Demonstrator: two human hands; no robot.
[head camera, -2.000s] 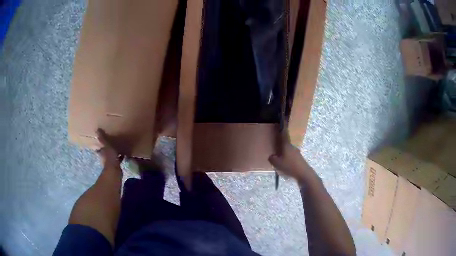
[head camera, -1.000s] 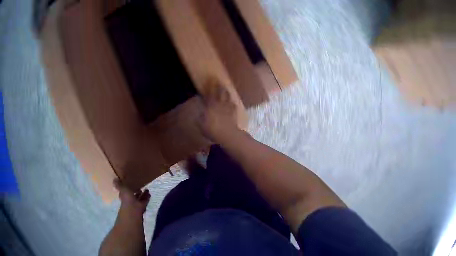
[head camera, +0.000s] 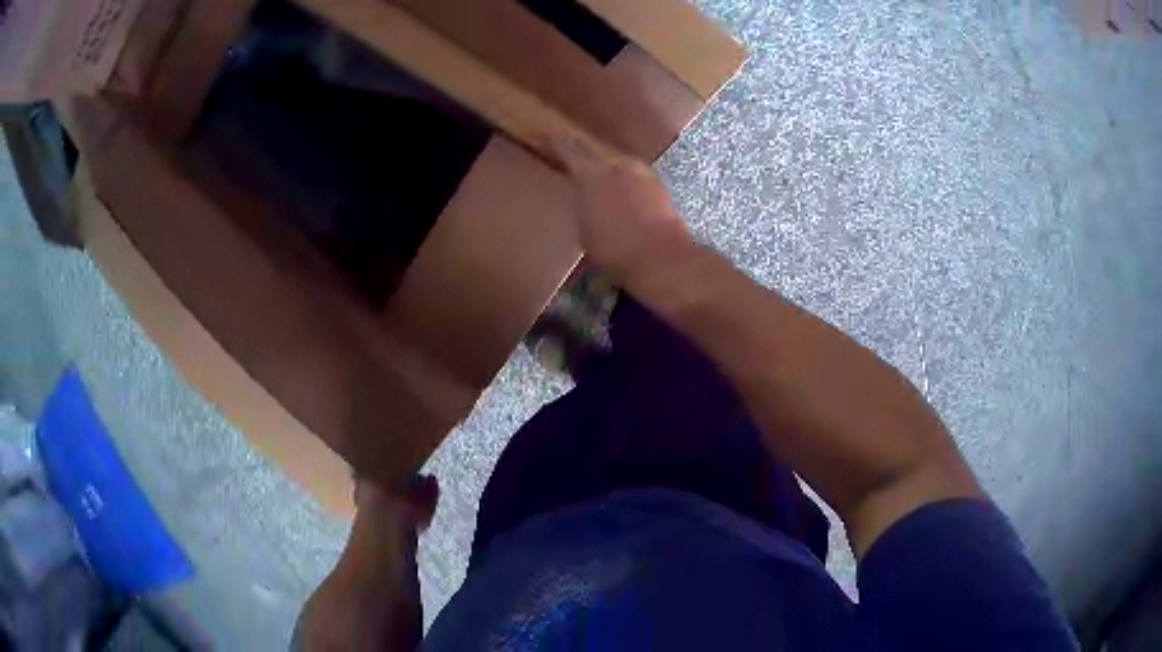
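An open brown cardboard box (head camera: 478, 261) lies at the upper left with its flaps spread. A dark bagged item (head camera: 351, 153) shows inside it, with a faint shine. My right hand (head camera: 624, 210) grips the flap edge at the box's near right side. My left hand (head camera: 393, 503) is at the near left corner of the box's flap, its fingers partly hidden by the cardboard. A second open carton (head camera: 599, 83) is against the right side of the first, with a dark gap inside.
The speckled grey floor (head camera: 879, 153) surrounds the boxes. A blue object (head camera: 108, 490) lies at the left beside grey, blurred items. Another carton with printing (head camera: 77, 51) is at the top left, touching or near the box. My legs are just below the box.
The view and the box have turned, and the box now slants toward the upper left. The printed carton has come into view at top left. Both hands remain on the box.
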